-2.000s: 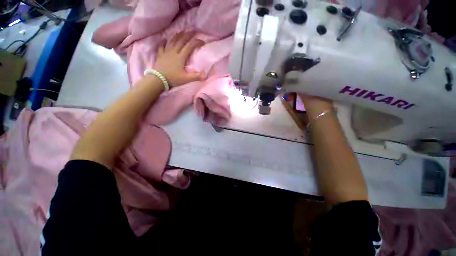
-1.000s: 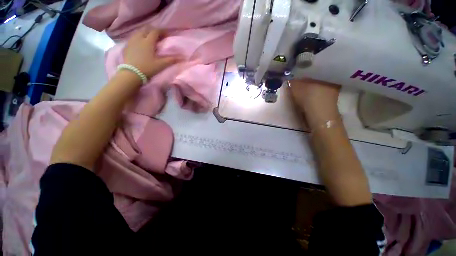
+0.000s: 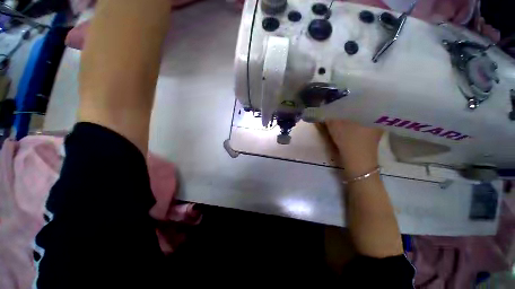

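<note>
The white HIKARI sewing machine (image 3: 361,73) stands over the white table. Its presser foot and needle area (image 3: 271,121) is brightly lit, with no cloth under it. My left forearm reaches up past the top edge at the left; my left hand is out of the picture. My right hand (image 3: 350,138) is under the machine arm, partly hidden by it; its fingers and anything in them cannot be seen. Pink garment cloth (image 3: 164,180) lies at the table's left front edge, partly behind my left sleeve.
More pink cloth (image 3: 34,175) hangs at the far left. Pink cloth (image 3: 452,259) also lies below the table at the right. A blue-edged table (image 3: 34,79) stands at the left. Some pink cloth shows behind the machine.
My left arm has reached forward and its hand has left the picture. The pink cloth beside the needle has gone from there towards the back. My right hand stays under the machine arm.
</note>
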